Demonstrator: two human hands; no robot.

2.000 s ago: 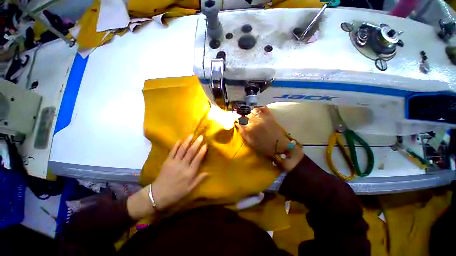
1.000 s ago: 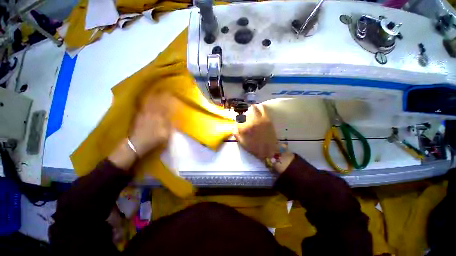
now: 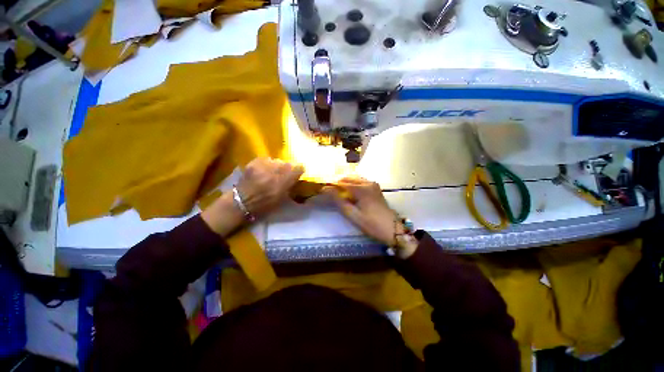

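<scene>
A large mustard-yellow garment panel (image 3: 167, 138) lies spread on the table left of the needle, with a narrow yellow strip (image 3: 253, 261) hanging over the front edge. My left hand (image 3: 266, 190) grips the cloth just front-left of the needle. My right hand (image 3: 364, 206) pinches a folded yellow edge (image 3: 314, 187) between the hands, in front of the presser foot (image 3: 352, 149). The lamp glare washes out the cloth near the needle. The fingertips are partly hidden in the folds.
The white JACK sewing machine (image 3: 451, 73) stands behind my hands. Shears with yellow and green handles (image 3: 501, 192) lie to the right, a small metal tool (image 3: 580, 190) beyond them. Yellow and white pieces (image 3: 98, 43) lie at the back left, more yellow cloth (image 3: 582, 290) below the front edge.
The panel has swung from in front of the needle out to the left and lies flatter. My left hand has moved right towards the needle; my right hand has come forward from beside the presser foot.
</scene>
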